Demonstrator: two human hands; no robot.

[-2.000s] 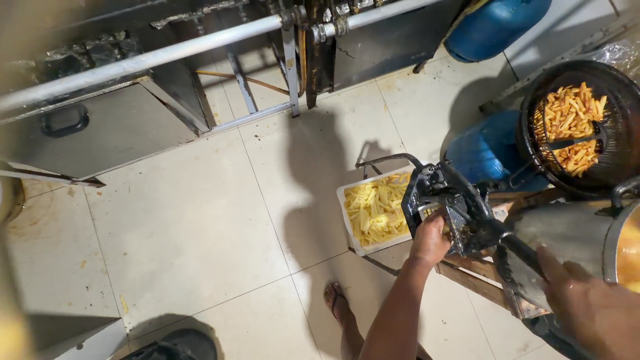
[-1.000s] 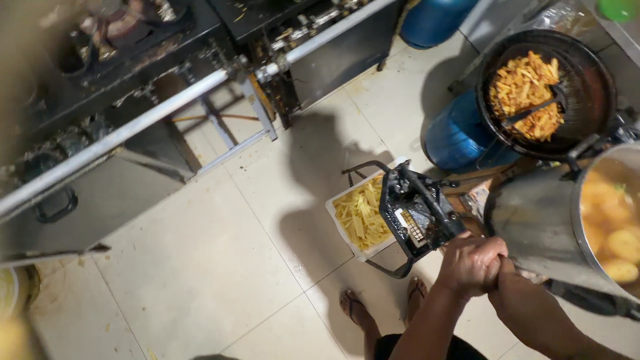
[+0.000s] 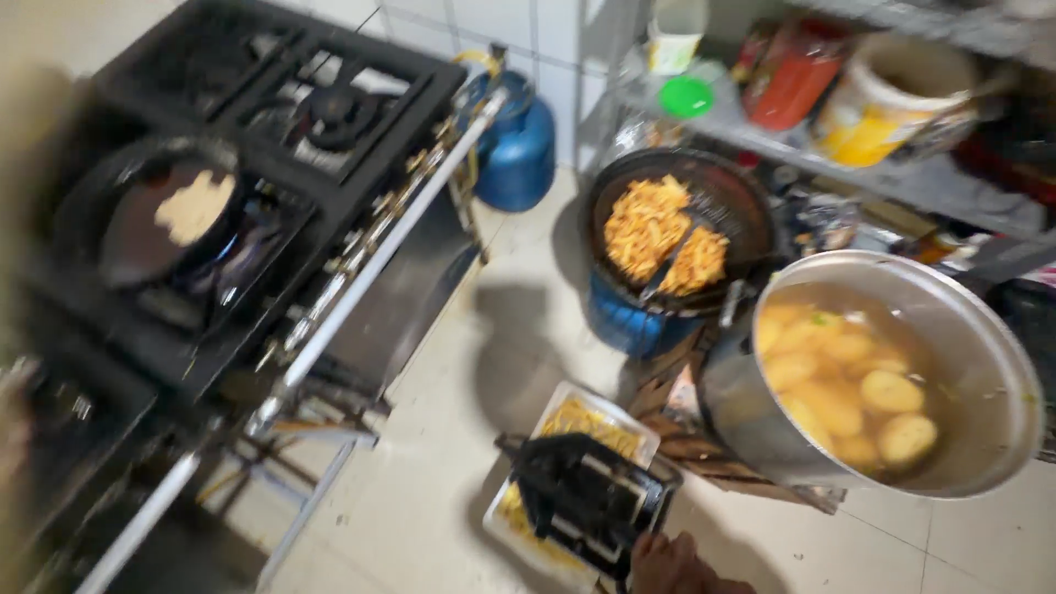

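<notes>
A black metal lever-type potato cutter stands over a white rectangular tray of cut raw potato strips, covering its middle. At the bottom edge what appears to be my right hand closes on the cutter's near end; blur and the frame edge hide the exact grip. My left hand is not visible. Right of the tray a large metal pot holds peeled potatoes in cloudy liquid. Behind the cutter, fried strips lie with a dark utensil in a round black pan.
A black gas stove with a front rail spans the left, bearing a pan of dark liquid with pale food. A blue gas cylinder stands behind it. A wooden crate adjoins the pot. A metal shelf holds tubs and jars.
The view has swung up, bringing the stove top and shelf into sight. Both hands were together at the lever one second ago; only one shows now. The hands were apart two seconds ago.
</notes>
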